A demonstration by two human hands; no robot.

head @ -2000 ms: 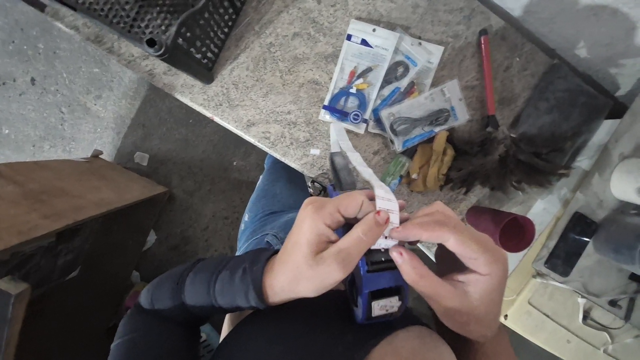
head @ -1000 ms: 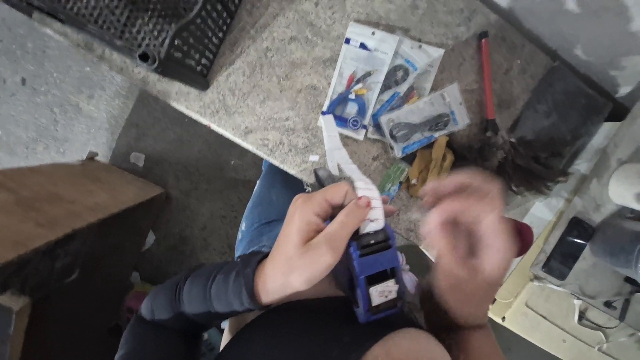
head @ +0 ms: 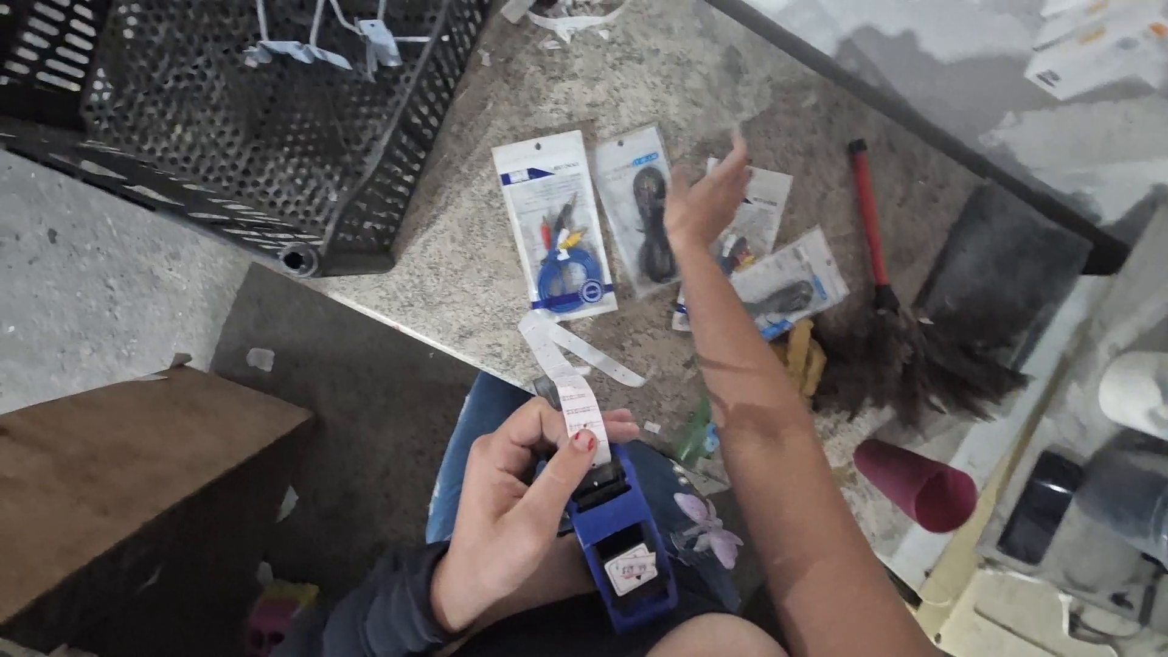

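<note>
My left hand [head: 529, 502] pinches a strip of printed white labels [head: 580, 412] between thumb and fingers. The strip runs from the head of a blue handheld label gun [head: 620, 538] resting over my lap, and its far end curls onto the stone-like tabletop. My right hand [head: 707, 196] reaches across the table, fingers spread, at the edge of a clear packet with a coiled black cable [head: 637, 210]. Left of that lies a packet with a blue cable and coloured plugs [head: 557, 228]. Two more cable packets, one of them [head: 789, 287] in front, lie partly behind my right forearm.
A black perforated plastic crate [head: 365, 164] stands at the upper left. Right of the packets lie a red-handled feather duster [head: 871, 219] and a maroon cup [head: 917, 484]. Yellowish-brown gloves [head: 803, 360] are beside my forearm. A cardboard box [head: 137, 474] is at the lower left.
My right hand has left the label gun and moved forward to the packets. The packets, bunched together before, now lie more spread out. My left hand stays on the label strip.
</note>
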